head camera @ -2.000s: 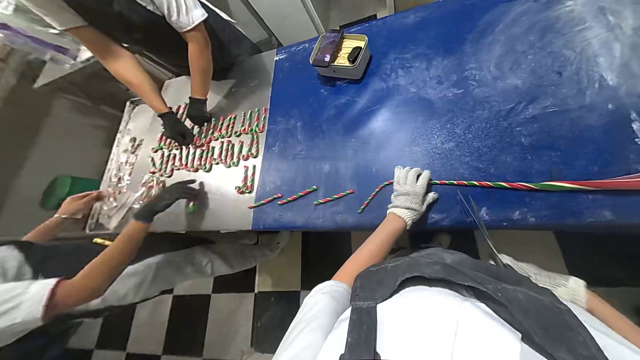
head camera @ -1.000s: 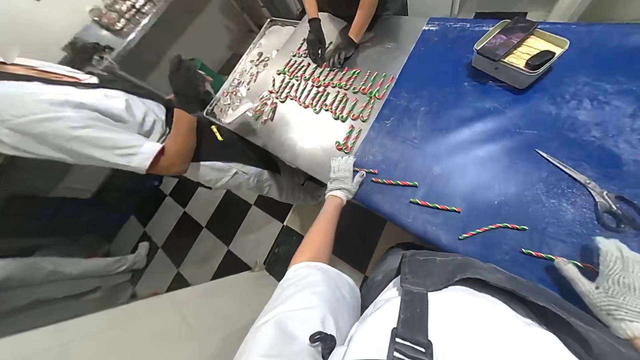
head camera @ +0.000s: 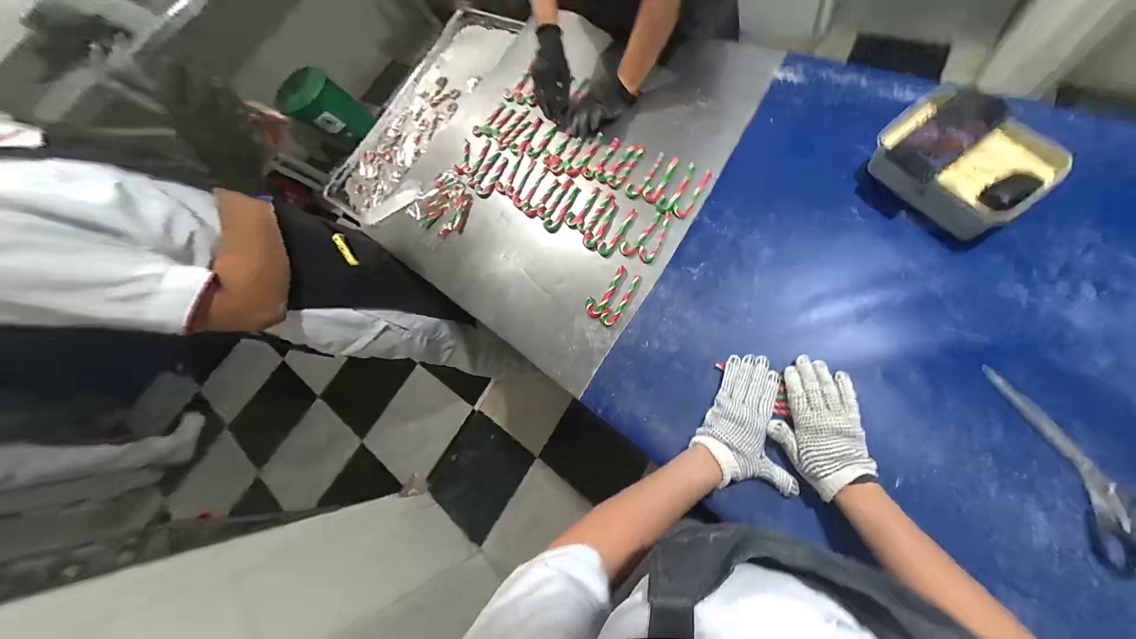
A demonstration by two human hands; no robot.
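Both my hands wear white knitted gloves and lie palm down, side by side, on the blue table surface (head camera: 799,293). Under them are red and green striped candy sticks (head camera: 782,399), mostly covered; a short bit shows between the hands and a tip sticks out at the left. My left hand (head camera: 741,417) has its fingers together and flat. Beside it, my right hand (head camera: 824,422) rests flat too, thumb towards the left hand. Scissors (head camera: 1061,448) lie on the table to the right. On the metal sheet, rows of hooked candy canes (head camera: 568,195) are laid out.
A metal tin with a yellowish block and dark objects (head camera: 967,164) stands at the back right. A co-worker's black-gloved hands (head camera: 577,93) are over the canes. Wrapped candies (head camera: 404,146) fill a tray at the left. Another person stands left, near a green bin (head camera: 325,105).
The spaced candy sticks are now gathered under my hands. My right hand has come left beside my left hand, away from the scissors. The long candy rope of the earliest frame is out of view.
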